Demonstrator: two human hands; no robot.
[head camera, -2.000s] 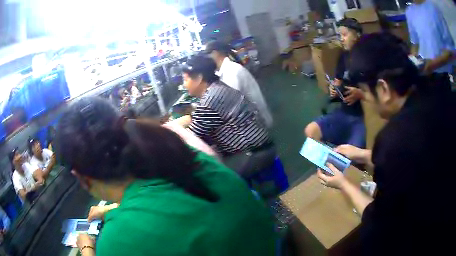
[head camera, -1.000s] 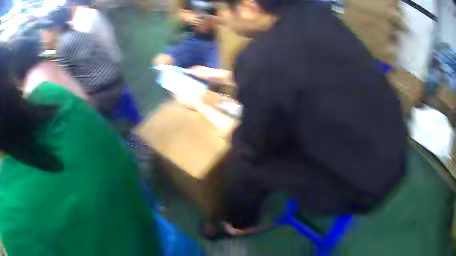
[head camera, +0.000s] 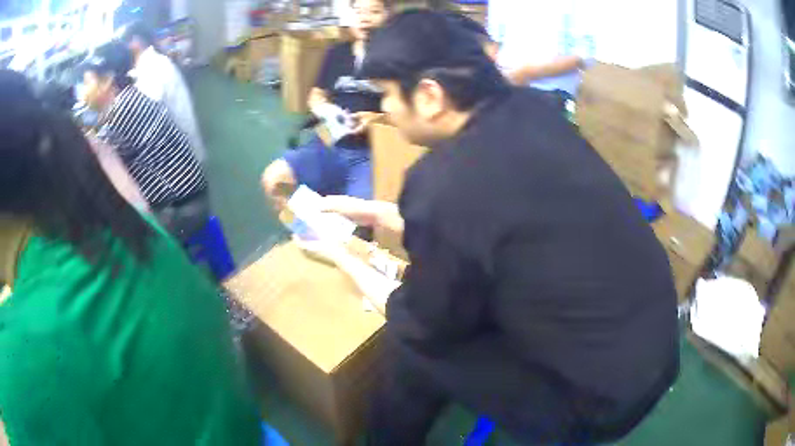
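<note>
Neither of my hands is in the picture. Nearest in front of me, a person in black (head camera: 532, 261) sits bent over a large brown shipping carton (head camera: 305, 300). That person holds a white and pale blue folding carton (head camera: 321, 216) above the box top, blurred at its lower end. Small pale bits (head camera: 377, 263) lie on the box near that person's forearm. A person in green (head camera: 113, 331) is cut off by the left edge.
A person in a striped shirt (head camera: 161, 144) leans at the far left. Another person in blue shorts (head camera: 336, 161) sits behind the box. Brown cartons (head camera: 623, 122) stand at the back right. A white bag-like thing (head camera: 725, 315) and blue pieces (head camera: 760, 200) are at the right. Green floor (head camera: 228, 144) shows between.
The view has swung right, away from the line and the person in green, to the person in black. The folding carton in that person's hands is tilted differently.
</note>
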